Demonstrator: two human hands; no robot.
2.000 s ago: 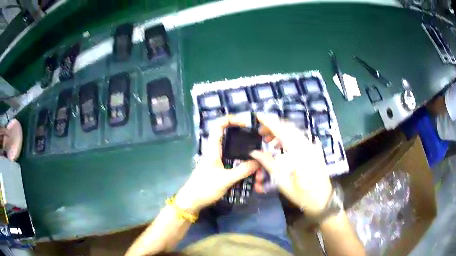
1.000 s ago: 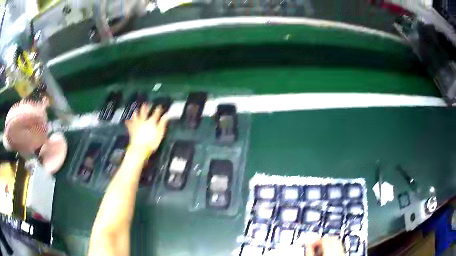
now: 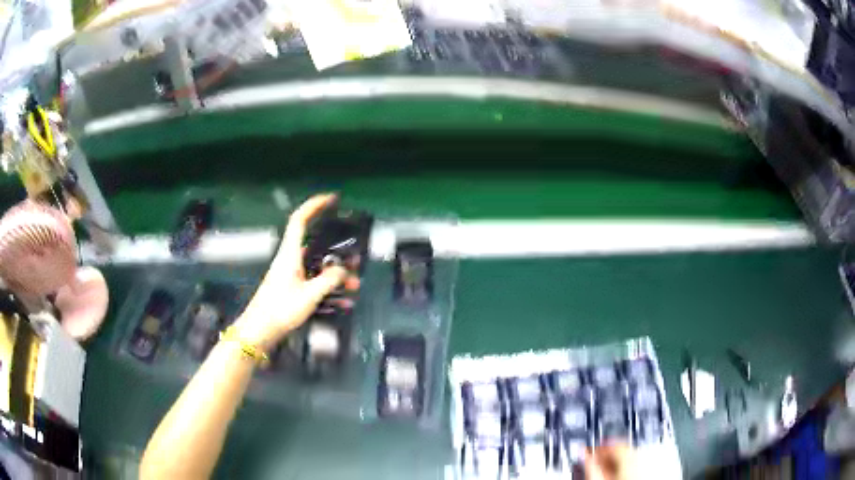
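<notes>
My left hand (image 3: 302, 272), with a yellow band at the wrist, grips a black keypad phone (image 3: 339, 246) over the back row of the clear blister tray (image 3: 433, 328). Its fingers lie around the phone; blur hides whether a second phone is with it. Other phones lie in the tray, one at the back right (image 3: 413, 272) and one at the front right (image 3: 401, 375). My right hand (image 3: 611, 461) is small, blurred and cut off by the bottom edge, over the lens sheet (image 3: 555, 358); its fingers cannot be made out.
Blurred tweezers (image 3: 740, 366) and a slim dark tool on a white paper scrap (image 3: 698, 390) lie right of the sheet. A dispenser bottle (image 3: 788, 403) stands at the bench's right edge. Pink rounded objects (image 3: 39, 251) stand at the far left. A white strip (image 3: 600, 239) crosses behind the tray.
My left hand has gone from reaching open over the back row to gripping a phone, further right. The back row now shows fewer phones. My right hand stays at the bottom edge.
</notes>
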